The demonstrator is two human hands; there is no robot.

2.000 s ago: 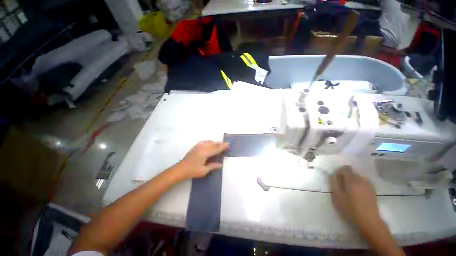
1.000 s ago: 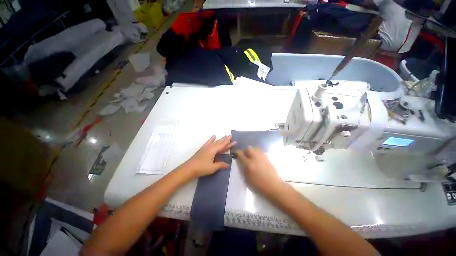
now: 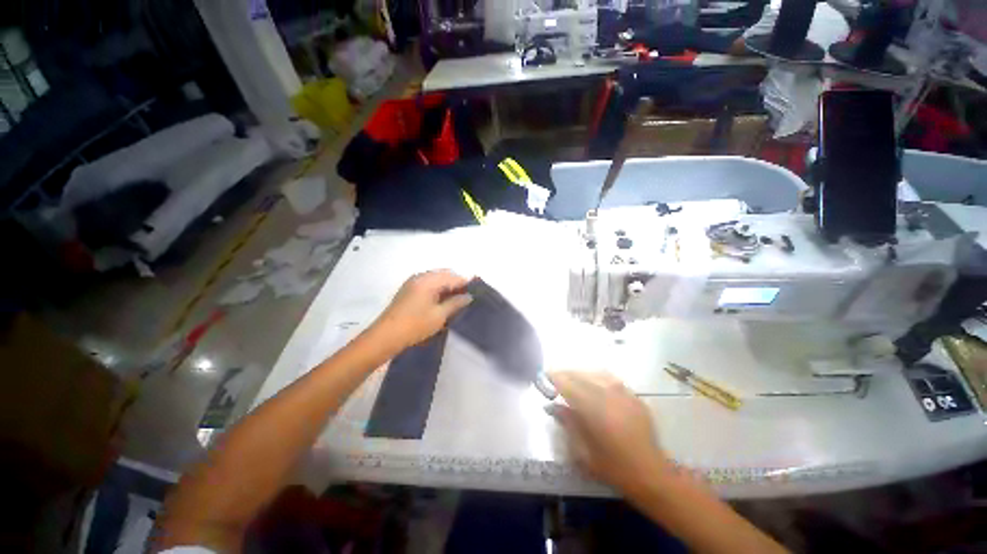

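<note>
A dark flap piece is lifted off the white table, slanting between my hands. My left hand pinches its upper left corner. My right hand is at its lower right end, where a small pale edge shows at the fingertips; the hand is slightly blurred. A second dark strip lies flat on the table below my left hand. The white sewing machine stands to the right with its display lit. Yellow-handled thread snips lie right of my right hand.
A ruler runs along the table's front edge. A dark garment with yellow stripes lies behind the table. A black phone-like screen stands above the machine. A control switch box is at the right end.
The flap piece, flat near the needle before, is now lifted and slanted. My right hand has moved right and down from beside my left hand. The snips now show on the machine bed.
</note>
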